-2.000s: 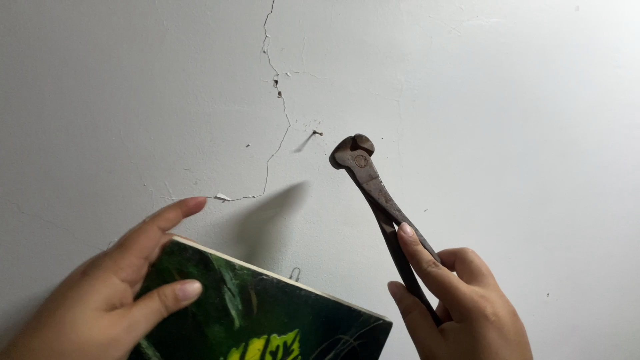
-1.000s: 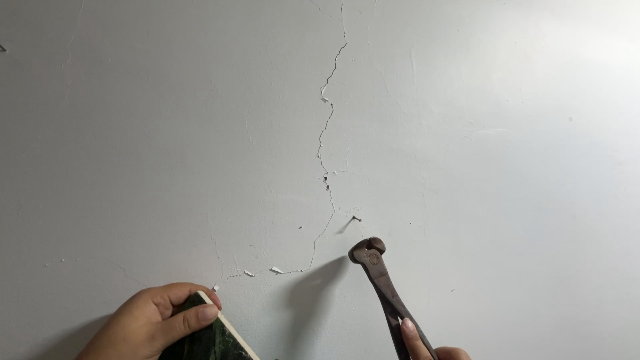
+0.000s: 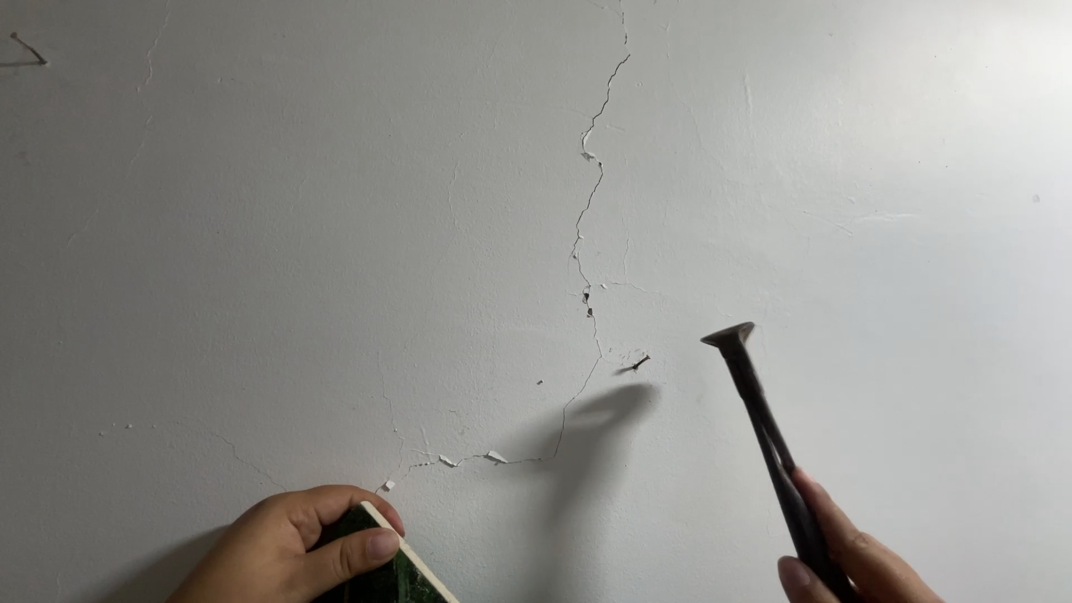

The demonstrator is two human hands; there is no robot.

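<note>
At the bottom left, my left hand (image 3: pixel 306 544) grips the corner of a dark green picture panel (image 3: pixel 410 582) with a pale edge; most of the panel is cut off by the frame. My right hand (image 3: pixel 854 544), at the lower right, holds rusty end-cutting pincers (image 3: pixel 766 427) by the handles, head up and turned edge-on. A small nail (image 3: pixel 641 362) sticks out of the wall, left of and slightly below the pincers' head and not touching it.
The white wall (image 3: pixel 904 293) fills the view. A long crack (image 3: pixel 596 188) runs down it and turns left, with flaking paint (image 3: pixel 496 457) along its lower part. Another nail (image 3: pixel 29 48) juts out at the top left. Shadows fall below the middle nail.
The pincers have turned from showing their jaws broadside to edge-on. My left hand has gone from open beside the panel to gripping its corner. The view has shifted to show more wall above.
</note>
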